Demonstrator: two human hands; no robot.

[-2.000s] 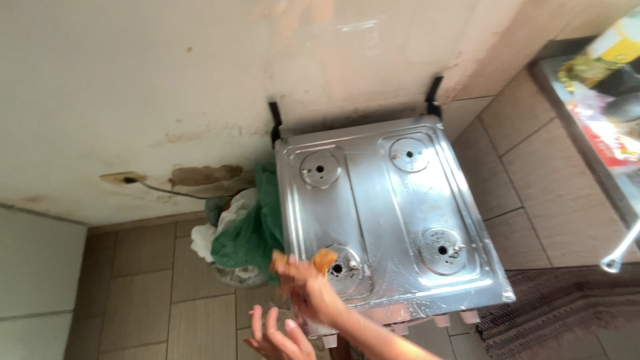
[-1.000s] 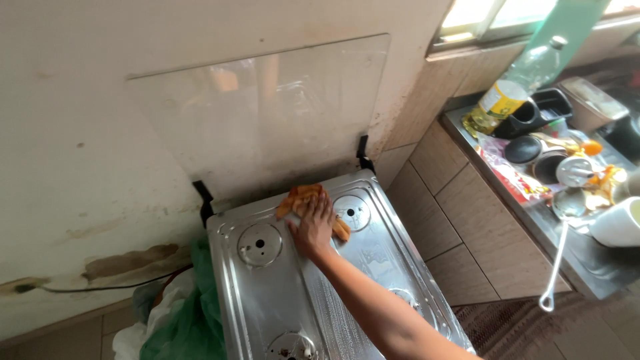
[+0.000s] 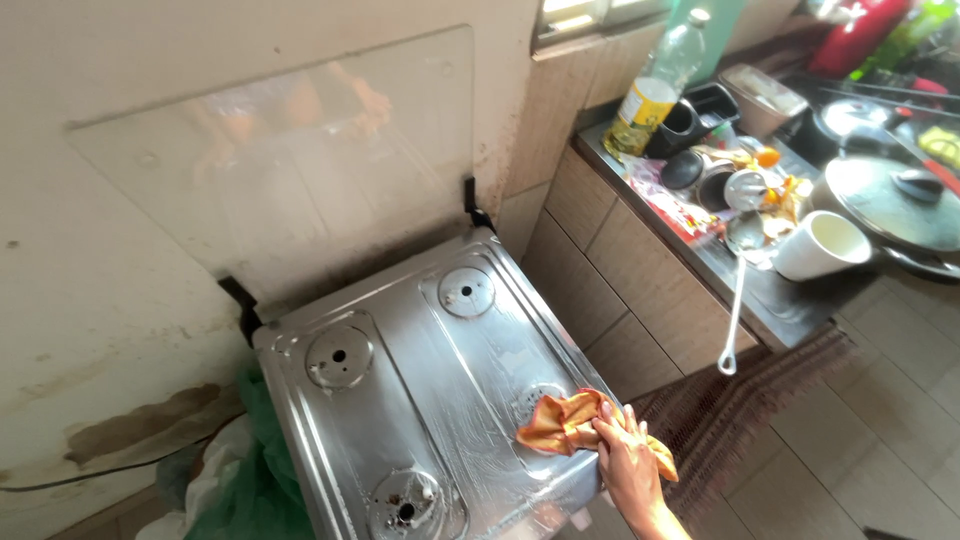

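My right hand [image 3: 628, 450] presses an orange cloth [image 3: 570, 424] onto the front right corner of a stainless steel stovetop [image 3: 442, 382]. The cloth partly covers the front right burner recess, and one end hangs past the stove's edge. Wet streaks mark the metal near it. Bits of dark residue lie in the front left burner recess [image 3: 406, 506]. The raised glass lid [image 3: 300, 150] leans at the wall on black hinges. My left hand is out of view.
Right of the stove, a counter holds an oil bottle [image 3: 649, 90], a white mug [image 3: 823, 246], a lidded pan [image 3: 896, 199] and a ladle [image 3: 737, 307] jutting over the edge. Green and white plastic bags [image 3: 259, 480] lie at the stove's left. A woven rug [image 3: 720, 405] covers part of the floor.
My right hand and the cloth have moved from the back of the stovetop, beside the back right burner, to its front right corner. The left hand seen two seconds ago is out of view.
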